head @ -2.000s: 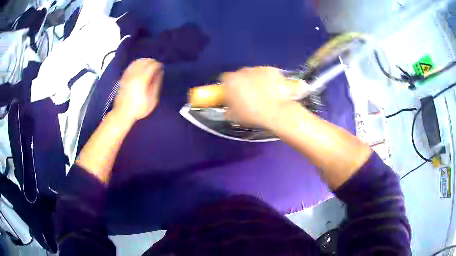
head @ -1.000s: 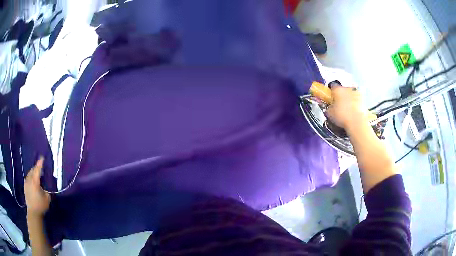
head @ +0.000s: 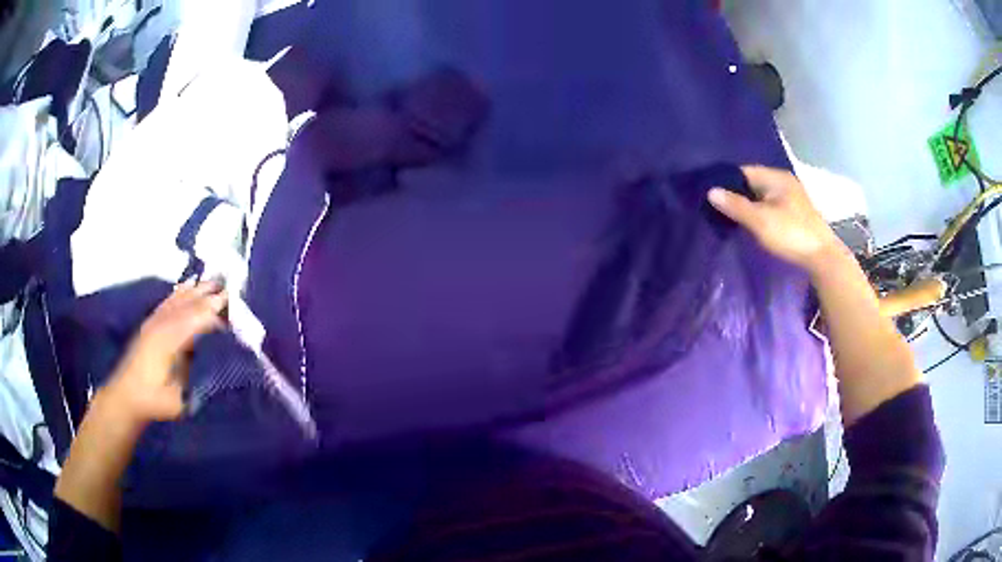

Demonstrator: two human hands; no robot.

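Note:
A dark navy-purple garment [head: 440, 296] lies over the pressing table, with a thin white seam line along its left part. My right hand [head: 775, 214] is shut on the garment's dark, bunched end at the table's right side. My left hand [head: 165, 346] is at the garment's left edge, beside white cloth; its fingers are bent, and whether they grip the cloth is unclear. The steam iron [head: 912, 299] with its yellow-orange handle stands at the right edge, partly hidden by my right forearm.
The blue-violet table cover [head: 703, 428] shows at the near right. White cloth pieces [head: 165, 165] and dark ones are heaped at the left. A dark crumpled cloth [head: 423, 121] lies farther back. Cables and a green warning label [head: 954, 152] are at the right.
My right hand has let go of the iron, now at the right edge, and has taken hold of the garment's right end. My left hand has moved up and right to the white cloth.

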